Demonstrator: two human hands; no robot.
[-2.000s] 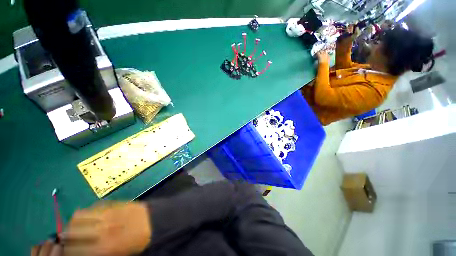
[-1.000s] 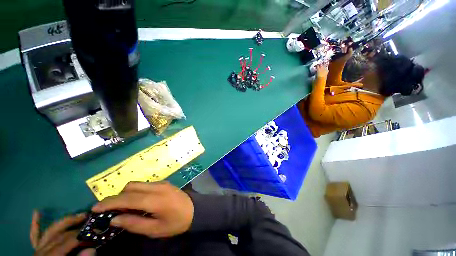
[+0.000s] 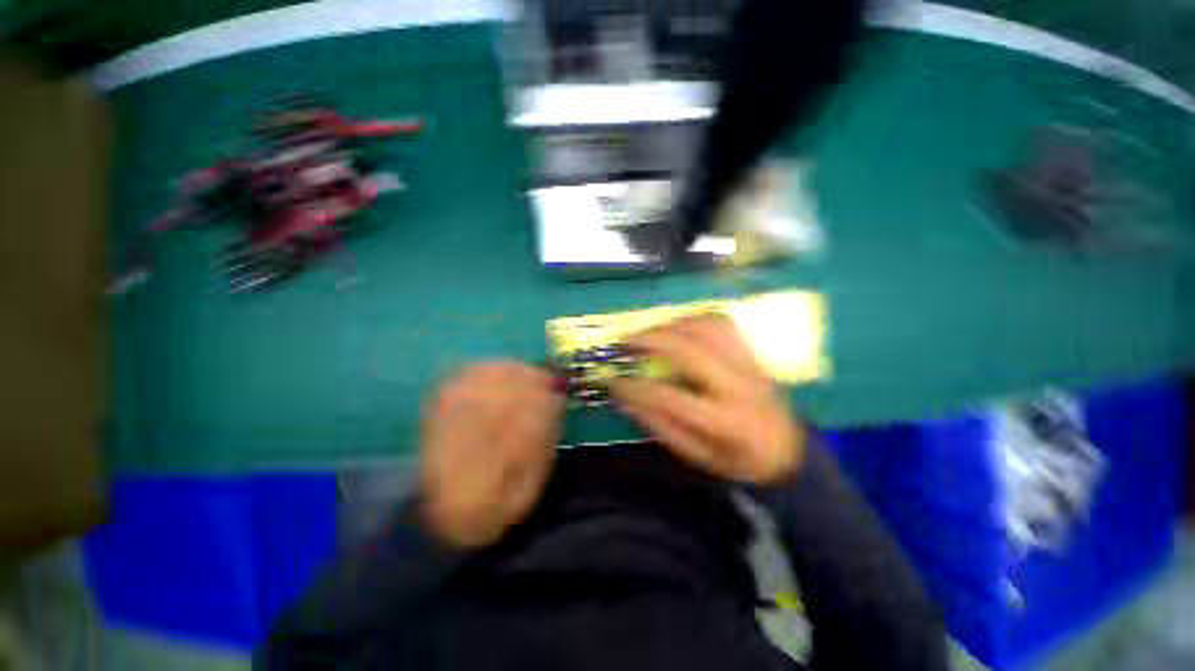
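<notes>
The frame is blurred. A small black circuit board is between my two hands at the left end of the yellow fixture plate. My left hand is at the board's left edge, with a bit of red beside its fingertips. My right hand has its fingers on the board's right side and lies over the plate's lower edge. Whether the board rests on the plate or is held just above it, I cannot tell. The black electric screwdriver hangs above and behind the plate.
The screw feeder stands behind the plate, a plastic bag to its right. Boards with red leads lie left; a blurred dark cluster lies right. A cardboard box is far left. Blue bins are below the edge.
The view has swung left and levelled, bringing the left pile and box into view. Both hands and the board are now at the plate's left end.
</notes>
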